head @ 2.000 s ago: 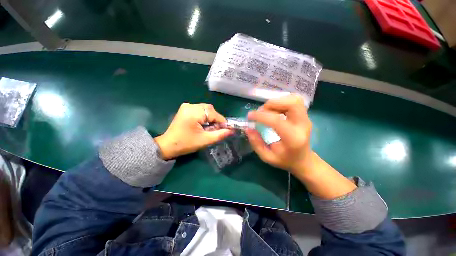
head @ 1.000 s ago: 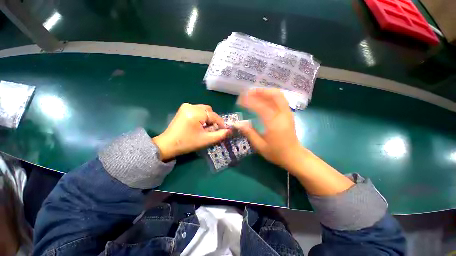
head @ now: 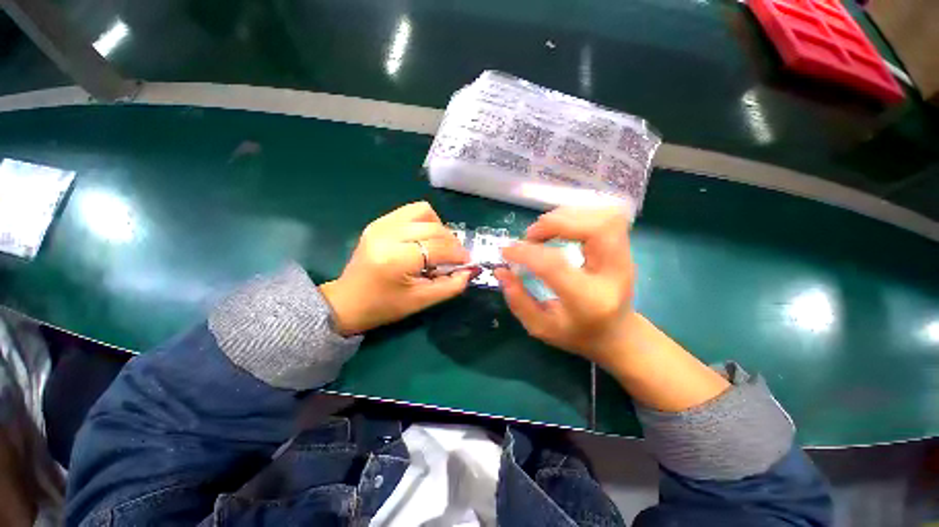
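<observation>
A small part sheet with silver-white patterned pieces is held between my two hands, above the dark-green bench. My left hand grips its left side between thumb and fingers. My right hand has its fingertips on the sheet's right side, slightly blurred. The fingers hide much of the sheet, and its exact fold or bend cannot be told. The thick whitish stack of part sheets lies just beyond my hands.
A second whitish packet lies at the far left. A red compartment tray is at the upper right. A pale metal strip runs along the bench behind the work. A metal post stands at the upper left.
The lower part of the sheet, seen below my hands before, no longer shows there. My right hand, raised and apart a second ago, is back at the sheet. The stack has stayed put.
</observation>
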